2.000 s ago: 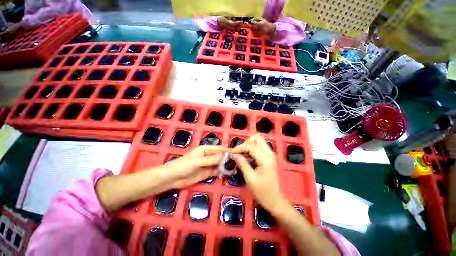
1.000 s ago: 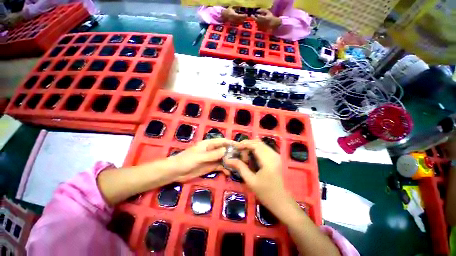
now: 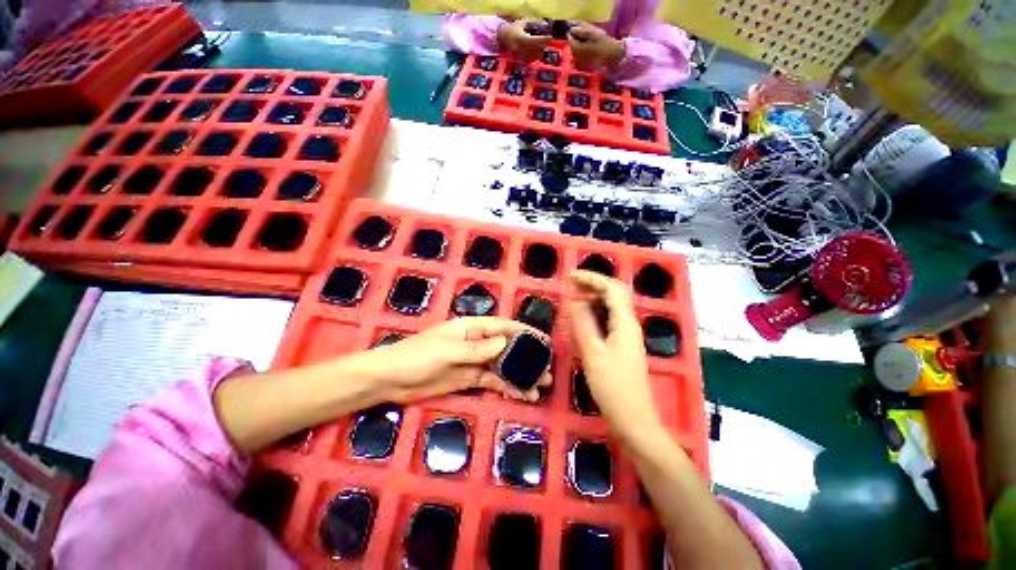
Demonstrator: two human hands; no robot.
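Observation:
A black rounded-square watch unit [image 3: 525, 361] with a silver rim lies face up in the fingers of my left hand [image 3: 451, 354]. My right hand [image 3: 607, 345] is raised just to its right, apart from the unit, its fingers blurred and no object visible in them. Both hands are over the red-orange foam tray [image 3: 695, 390], whose square pockets hold rows of black units. One pocket at the left and one at the right show bare foam. My hands and forearms hide some middle pockets.
Stacked foam trays [image 3: 354, 184] stand left, above a record sheet [image 3: 167, 356]. Beyond are black parts [image 3: 590, 206] on white paper, tangled cables [image 3: 780, 206] and a pink-red fan [image 3: 858, 275]. A person's hands [image 3: 563, 42] work over another tray; another person's arm shows at right.
Both hands were together around the unit. My right hand has moved off it, up and to the right, and the unit now shows its black face in my left hand.

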